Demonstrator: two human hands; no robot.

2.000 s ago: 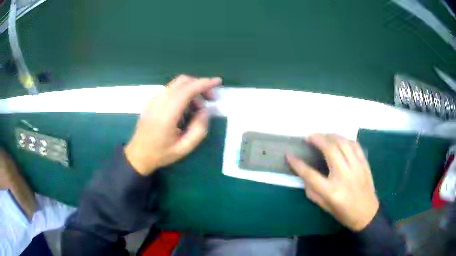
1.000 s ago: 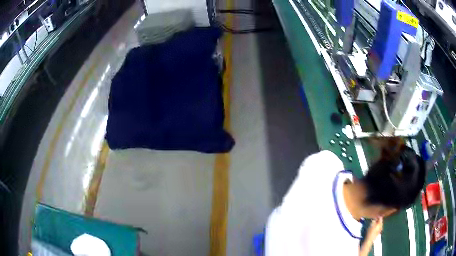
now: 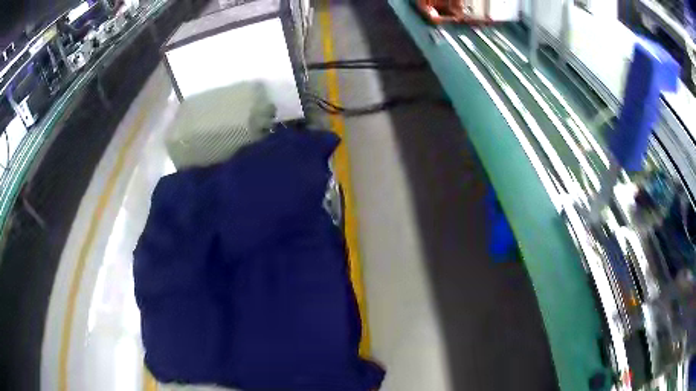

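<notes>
Neither my left hand nor my right hand is in the picture. Nearest in front of me, a large dark blue cloth cover (image 3: 244, 267) lies draped over something boxy on the aisle floor; what is under it is hidden. Behind it stands a greyish-green ribbed block or stack (image 3: 217, 122). Behind that is a white box-like cabinet (image 3: 240, 61) with a dark frame.
A green bench (image 3: 507, 183) with long pale guide rails (image 3: 526, 145) runs along the right. A blue machine part (image 3: 639, 103) stands over it. A blue stool (image 3: 500, 225) is beside the bench. Dark cables (image 3: 366, 66) cross the floor. Another line runs along the left.
The view has swung from the bench with both hands to the aisle, then further up it. The blue cover now sits lower in view, and the person in white is out of view.
</notes>
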